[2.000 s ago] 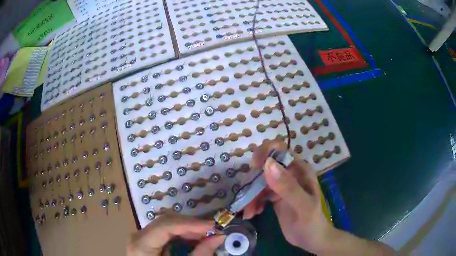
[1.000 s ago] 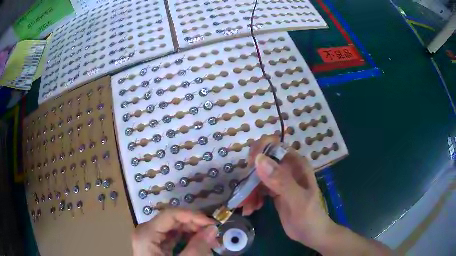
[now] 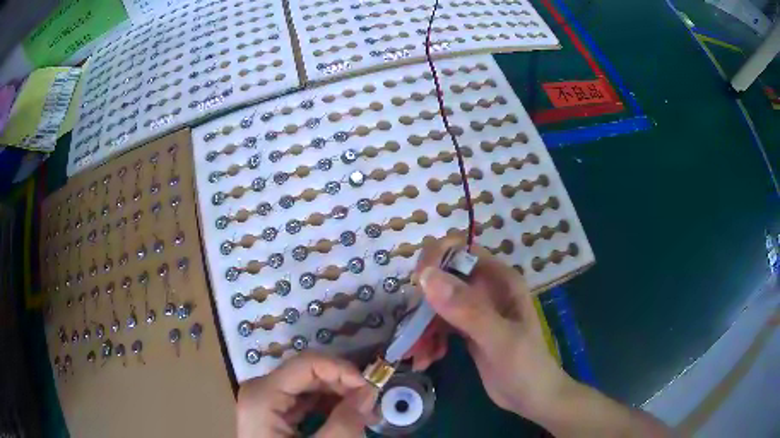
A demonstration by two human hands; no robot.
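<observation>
My right hand holds a grey-white corded hand tool, pointing down and left. Its brass-gold tip is at the fingertips of my left hand. The left thumb and fingers are pinched together there; what lies between them is too small and hidden to tell. A round fixture with a white centre and dark hole sits just right of the left fingers, below the tip. Behind is a white tray with dumbbell-shaped cut-outs, its left part holding small round silver-grey components.
A brown tray with rows of small leaded parts lies left. Two more white trays lie behind. The tool's cord crosses the main tray. A red label and blue tape mark the green mat at right.
The tool's rear end and my right hand have moved slightly left, and the cord has shifted left. My left hand has moved slightly right. The tip stays near the left fingers.
</observation>
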